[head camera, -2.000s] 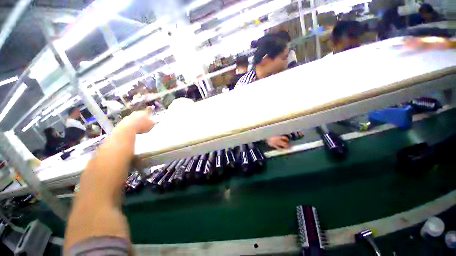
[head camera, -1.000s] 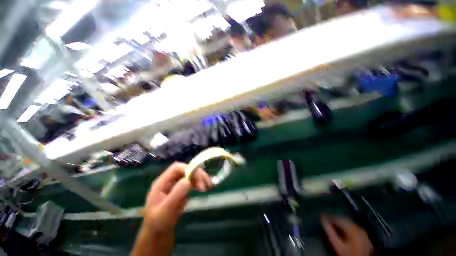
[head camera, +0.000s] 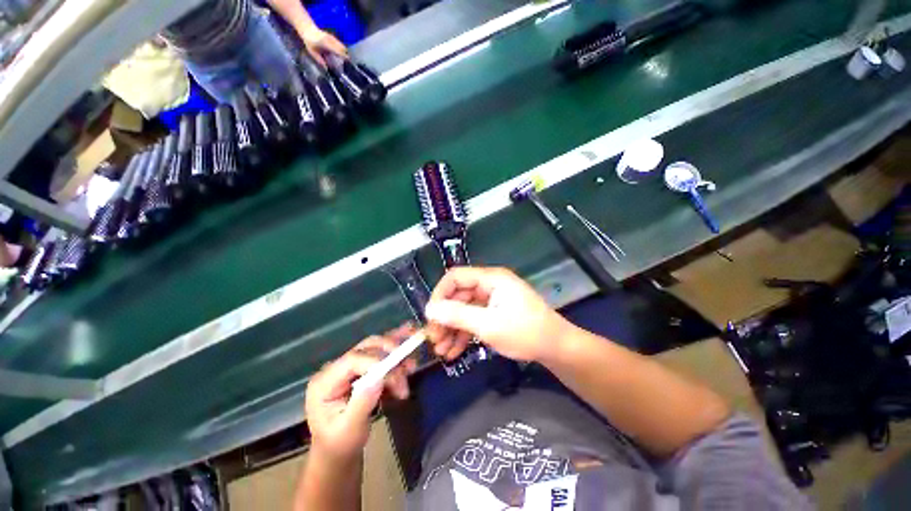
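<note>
My left hand (head camera: 350, 394) holds the pale masking tape roll (head camera: 392, 361), seen nearly edge-on, in front of my body. My right hand (head camera: 491, 311) is at the roll's upper right end with its fingertips pinched; whether a tape strip is between them is too small to tell. A heated styling brush (head camera: 437, 200) lies across the pale rail, bristles over the green belt, its handle running down behind my right hand. A dark handle cover (head camera: 410, 284) lies just left of that handle, its lower end hidden by my hands.
A hammer (head camera: 547, 214), tweezers (head camera: 596, 233), a white pot (head camera: 639, 160) and a blue-handled applicator (head camera: 702, 208) lie to the right. Several brushes (head camera: 225, 145) line the belt's far side near another person's hand (head camera: 322, 45). Black cords (head camera: 829, 359) fill a carton at right.
The view has tilted down to the work. The tape roll has come from over the belt to in front of my body, and my right hand has moved over to it.
</note>
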